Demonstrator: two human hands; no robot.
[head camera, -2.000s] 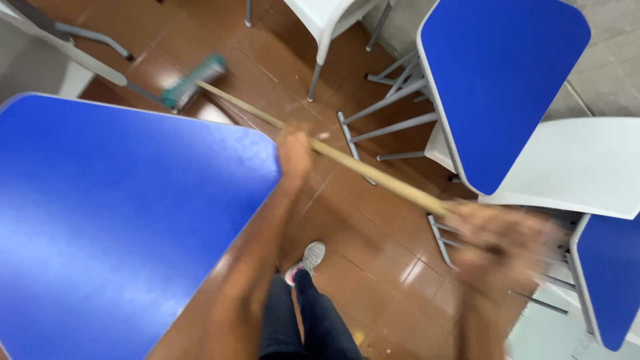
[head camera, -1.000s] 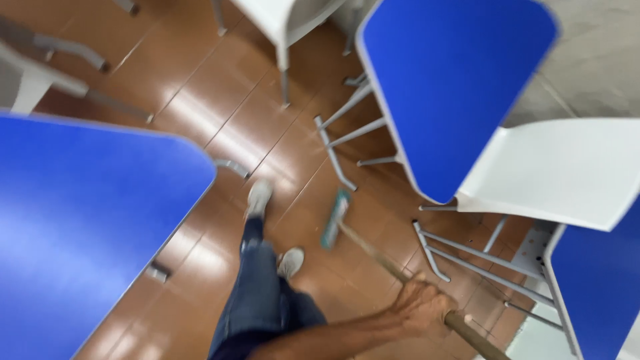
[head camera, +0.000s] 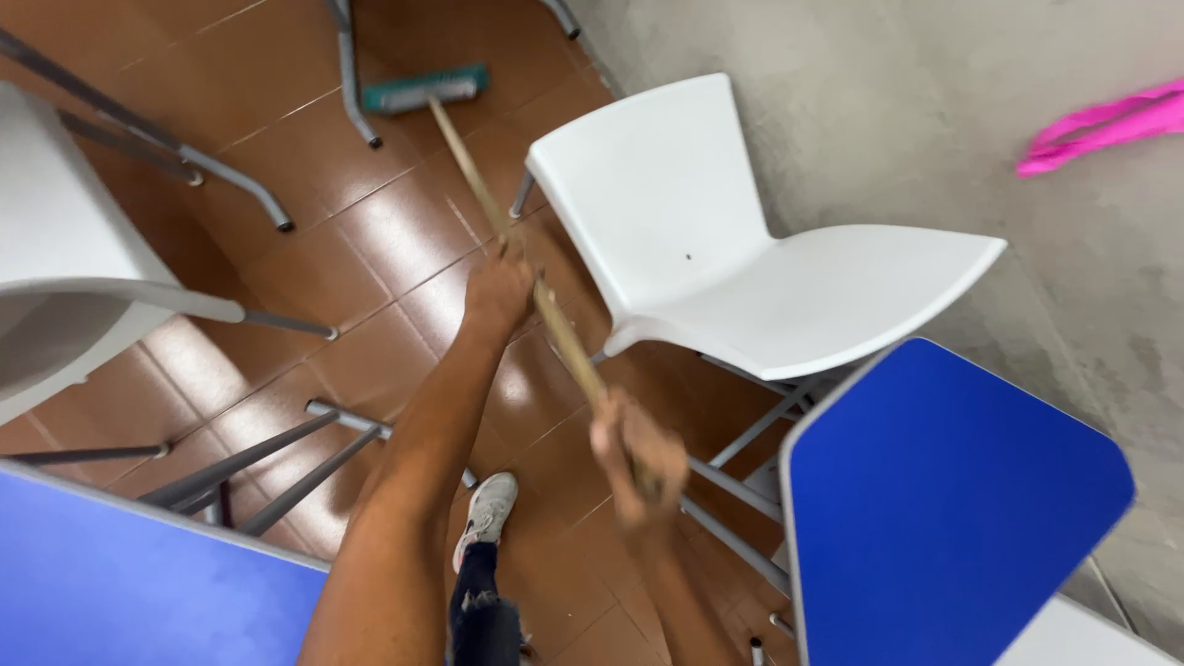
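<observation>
A long wooden broom handle (head camera: 569, 347) runs diagonally from the lower middle up to a green broom head (head camera: 425, 90), which lies at the brown tiled floor beside a grey metal chair leg. My left hand (head camera: 499, 289) is closed around the middle of the handle. Lower down, my right hand (head camera: 640, 453), somewhat blurred, grips the handle near its end. The bristles cannot be made out. One of my shoes (head camera: 487, 518) shows on the floor below my left hand.
A white plastic chair (head camera: 666, 199) stands right of the handle, against the grey wall (head camera: 888, 111). Blue desk tops (head camera: 934, 509) fill the lower right and lower left (head camera: 139, 583). Another white chair (head camera: 65, 203) is at left, with metal legs near the floor. Something pink (head camera: 1101, 125) is by the wall.
The broom head has moved from near my feet to farther out on the floor. My left hand shows on the handle beside the right, where one second ago only one hand was visible. The view has shifted.
</observation>
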